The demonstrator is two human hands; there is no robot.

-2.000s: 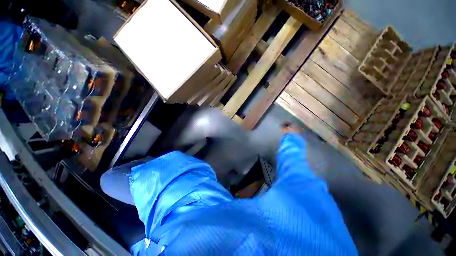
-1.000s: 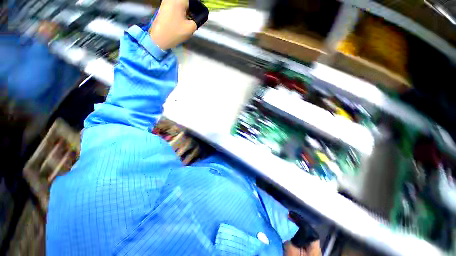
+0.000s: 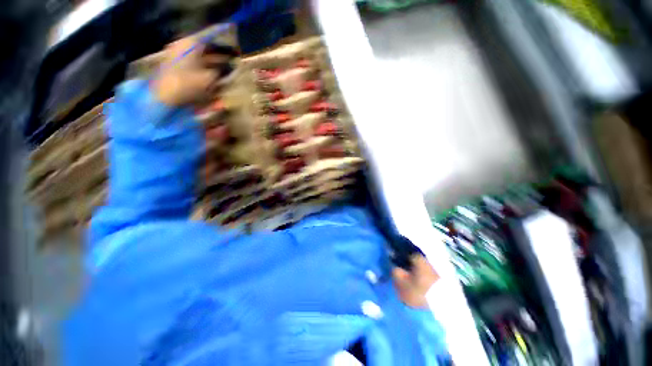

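Observation:
The picture is blurred. My left hand point(image 3: 187, 71) is at the upper left, over the near edge of a tan component tray point(image 3: 247, 107) with rows of red coils point(image 3: 325, 129). Something dark is at its fingertips; whether finger cots or a held part, I cannot tell. My right hand point(image 3: 415, 280) is low at centre right, beside the white conveyor rail point(image 3: 382, 136), with dark fingertips. Whether it holds anything is not clear. A green circuit board point(image 3: 475, 250) crowded with parts lies beyond the rail.
More tan trays are stacked below and left of the coils point(image 3: 64, 171). A pale flat surface point(image 3: 443, 100) lies beyond the rail. A long white bar point(image 3: 557, 271) stands among the board parts. A brown box edge point(image 3: 618, 143) shows at far right.
The view has swung from the conveyor towards the stacked trays. My left hand now appears over the coil tray instead of near the shelf. My right hand shows higher, beside the rail.

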